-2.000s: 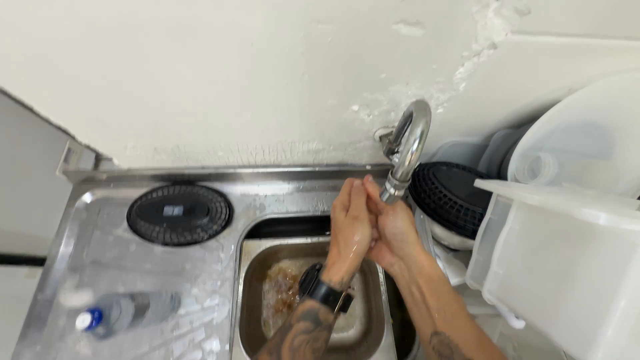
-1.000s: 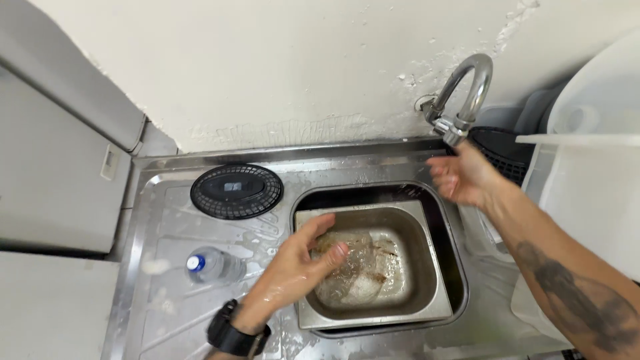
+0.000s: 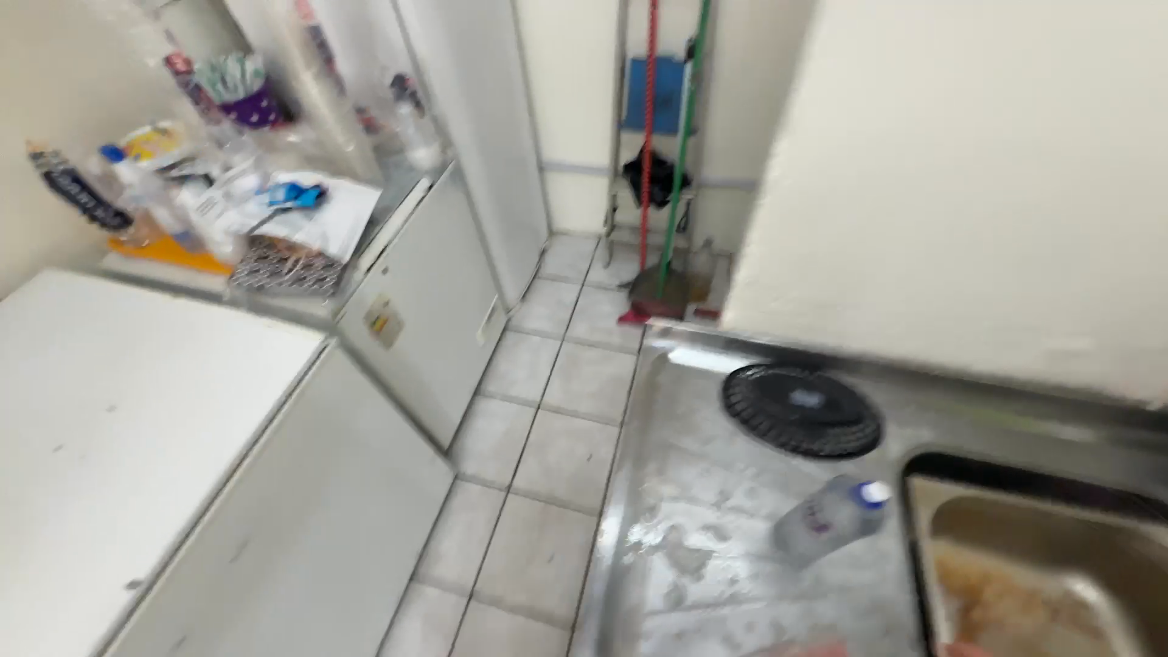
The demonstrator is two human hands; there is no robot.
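At the bottom edge of the head view, only blurred bits of fingers show, beside the sink basin and over the drainboard; which hand each belongs to is unclear, and what they hold is hidden. A clear plastic bottle with a blue and white cap lies or leans on the wet steel drainboard. Behind it rests a black oval mesh-patterned plastic piece. To the right, the steel sink basin holds brownish matter, partly cut off by the frame.
White chest-like appliances stand at the left, the farther one topped with bags, bottles and papers. A tiled floor strip runs between them and the sink. Red and green poles lean by a stepladder at the back. A white wall borders the sink.
The view has swung far left. Hands rubbed together near the faucet, then parted, one over the basin and one at the tap; now only finger bits show at the bottom edge.
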